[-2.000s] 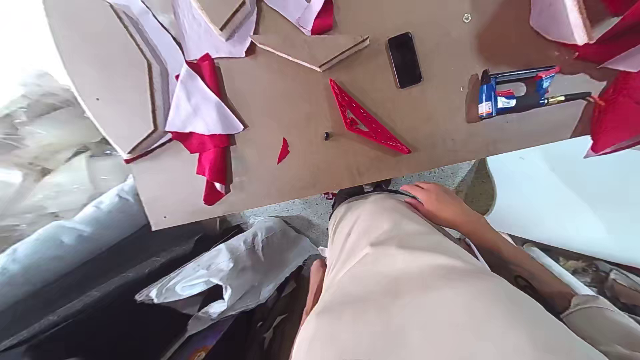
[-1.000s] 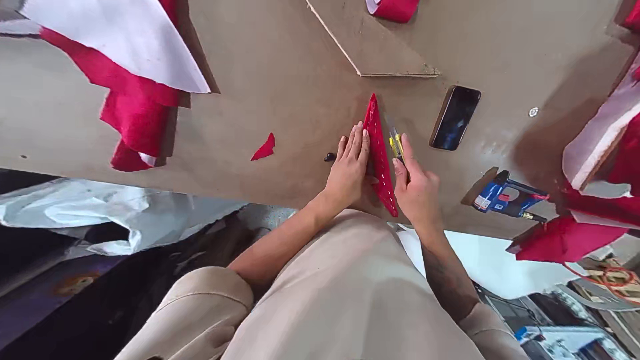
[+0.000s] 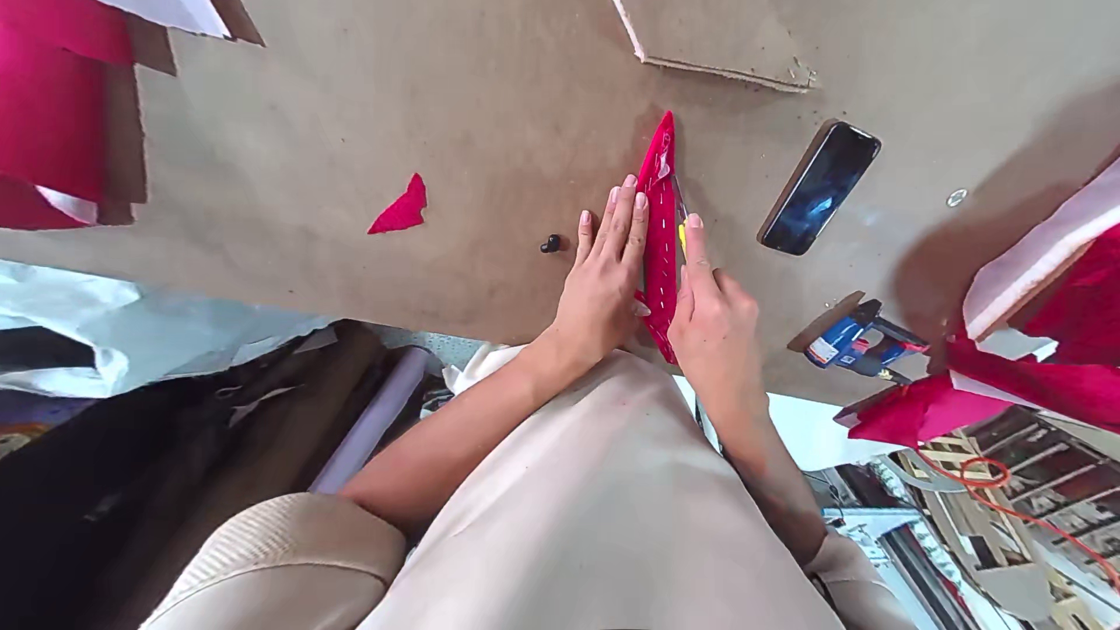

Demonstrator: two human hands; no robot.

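Note:
A narrow red fabric-covered piece (image 3: 662, 236) with a row of staples lies lengthwise on the brown table (image 3: 472, 114). My left hand (image 3: 605, 267) rests on its left edge, fingers extended and pointing up the view. On the other side, my right hand (image 3: 716, 319) grips a utility knife (image 3: 683, 234) with a yellow part, its index finger stretched along it. The knife's tip lies against the right edge of the red piece; most of its handle is hidden in the hand.
A smartphone (image 3: 821, 188) and a blue staple gun (image 3: 862, 341) lie to the right. A small black object (image 3: 550, 244) and a red fabric scrap (image 3: 402, 206) lie left. An angled board (image 3: 717, 44) is beyond the hands. Red upholstered pieces (image 3: 1072, 289) sit at the right edge.
Two seconds ago my right hand was off the table, by the apron, and the red piece lay slanted; now both hands are at it, with the knife in my right. The view has moved closer.

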